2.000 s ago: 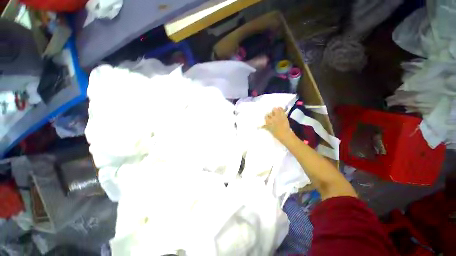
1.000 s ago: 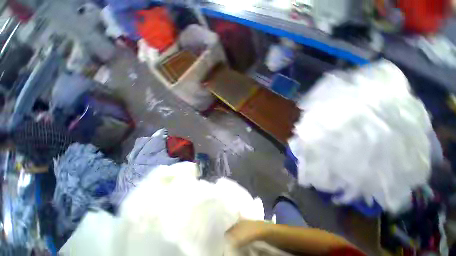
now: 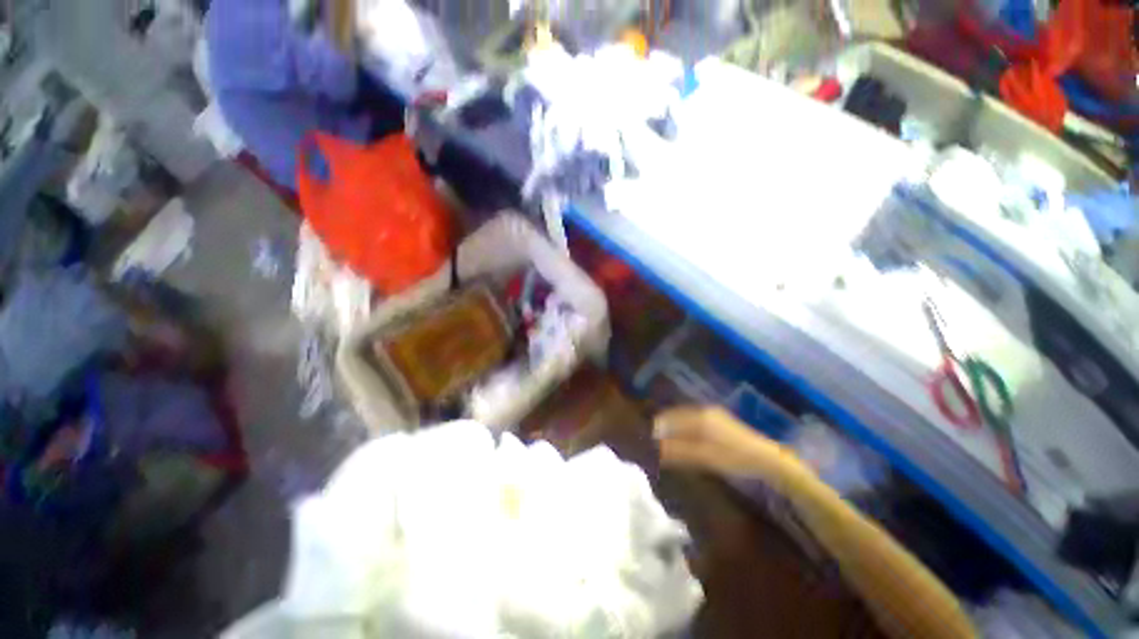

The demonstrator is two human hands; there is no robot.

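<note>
A large overexposed bundle of white pieces fills the bottom centre of the view, close to me. My right hand is just above and right of the bundle, with bare forearm reaching in from the lower right. It is apart from the bundle and nothing shows in it; its fingers are blurred, so their spread is unclear. My left hand is not in view; the bundle covers the area where it may be.
A blue-edged table runs diagonally at right, with red- and green-handled scissors on it. A pale bin stands ahead beside a red-orange plastic bag. A person in blue is at the upper left.
The view has swung from the box and white heap towards the blue-edged table and pale bin. My right hand has come off the bundle and moved away from it.
</note>
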